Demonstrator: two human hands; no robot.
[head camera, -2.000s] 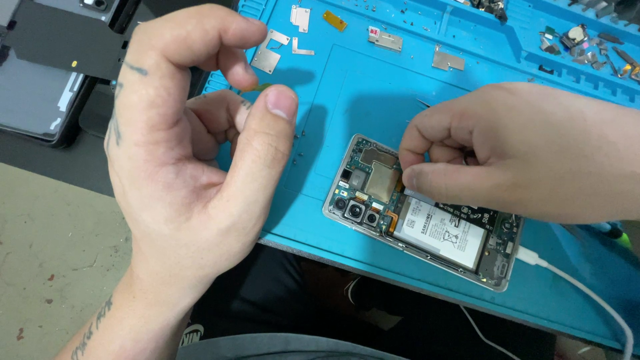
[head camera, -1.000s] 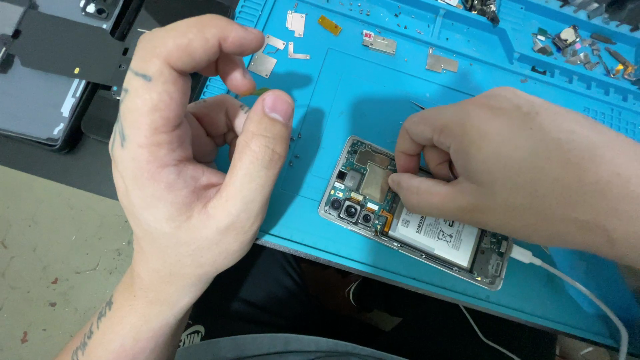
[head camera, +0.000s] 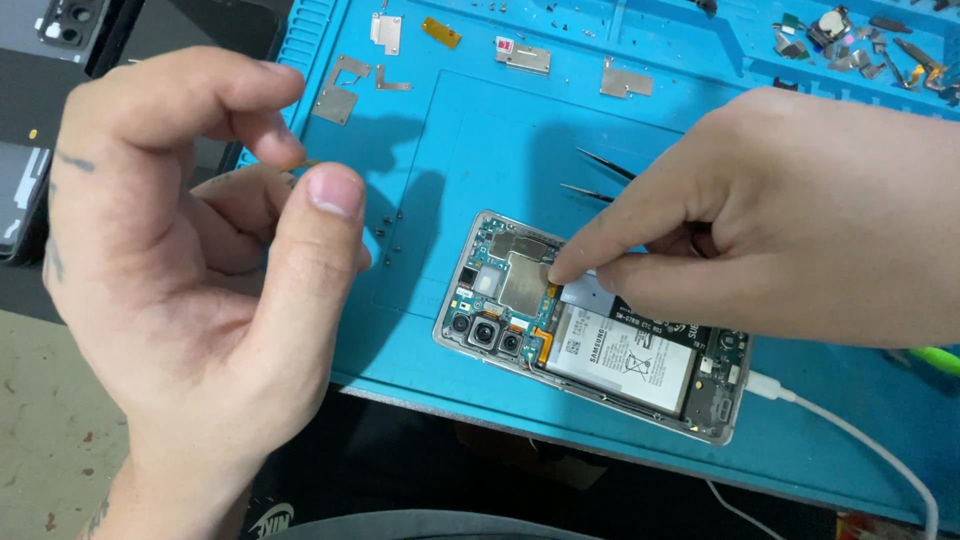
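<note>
An opened smartphone (head camera: 525, 285) lies on a blue silicone repair mat, its circuit board, cameras and Samsung battery (head camera: 622, 360) exposed. My right hand (head camera: 720, 217) is over its upper half, the index fingertip pressing at the board's edge near a dark flex cable (head camera: 660, 324) that crosses the battery. Tweezers (head camera: 589, 193) stick out from behind that hand; whether it touches them is hidden. My left hand (head camera: 217, 225) is raised left of the phone, pinching a small thin amber piece (head camera: 300, 166) between thumb and finger. A white cable (head camera: 765, 385) is plugged into the phone's bottom end.
Metal shield plates (head camera: 525, 56) and an amber film piece (head camera: 441, 33) lie along the mat's far part. Tiny screws (head camera: 387, 220) sit left of the phone. Small parts (head camera: 847, 45) fill a tray section at the far right. Other phone parts (head camera: 30, 97) are at the far left.
My right hand's fingertips have shifted along the board and cable, the index finger now straighter and pressing down. More of the tweezers shows. My left hand has stayed nearly still.
</note>
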